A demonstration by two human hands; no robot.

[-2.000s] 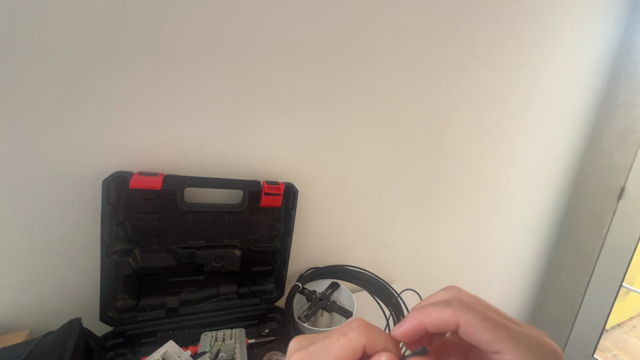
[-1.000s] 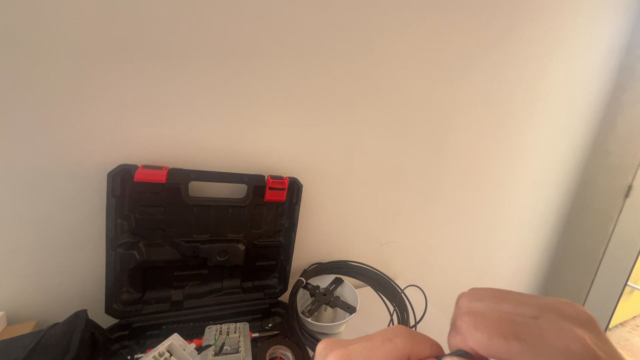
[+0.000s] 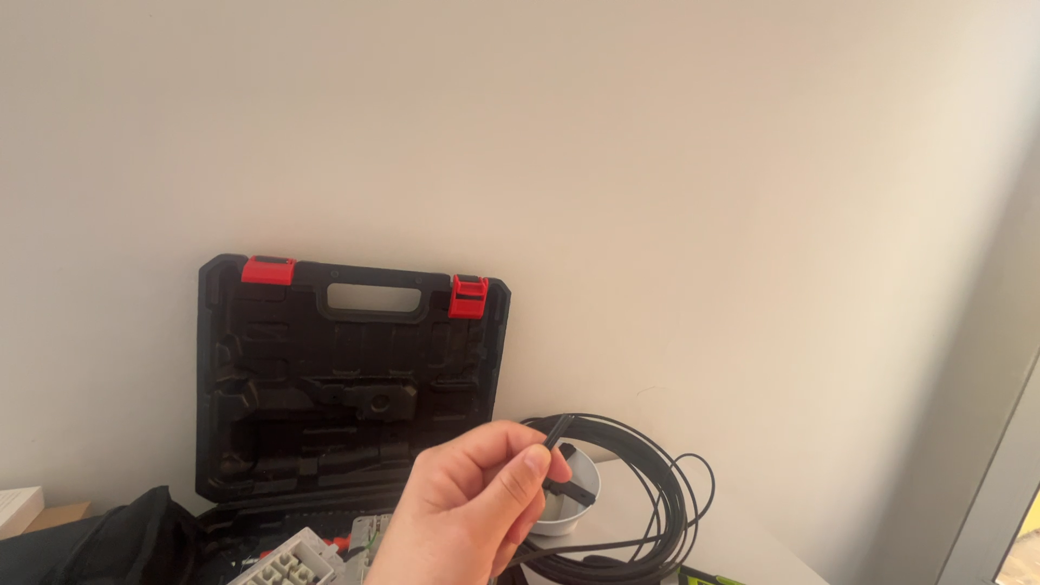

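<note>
My left hand (image 3: 479, 504) is raised at the lower middle, pinching a black cable end (image 3: 558, 431) between thumb and fingertips. The short tip points up and slightly right. My right hand is out of view. Behind and right of my left hand lies a coil of black cable (image 3: 670, 496). A white round container (image 3: 591, 479) with black plastic pieces stands within the coil, partly hidden by my fingers. Whether the pinched end belongs to the coil cannot be told.
An open black tool case (image 3: 357, 349) with red latches leans against the wall (image 3: 650, 203). Light grey terminal-like parts (image 3: 284, 561) lie before it. Black fabric (image 3: 122, 540) and a white box (image 3: 18, 508) are at left. A green and black item (image 3: 705, 578) shows at the bottom edge.
Both hands were close together at the lower right. My right hand has left the view, and my left hand shows more fully with the cable end pinched in it.
</note>
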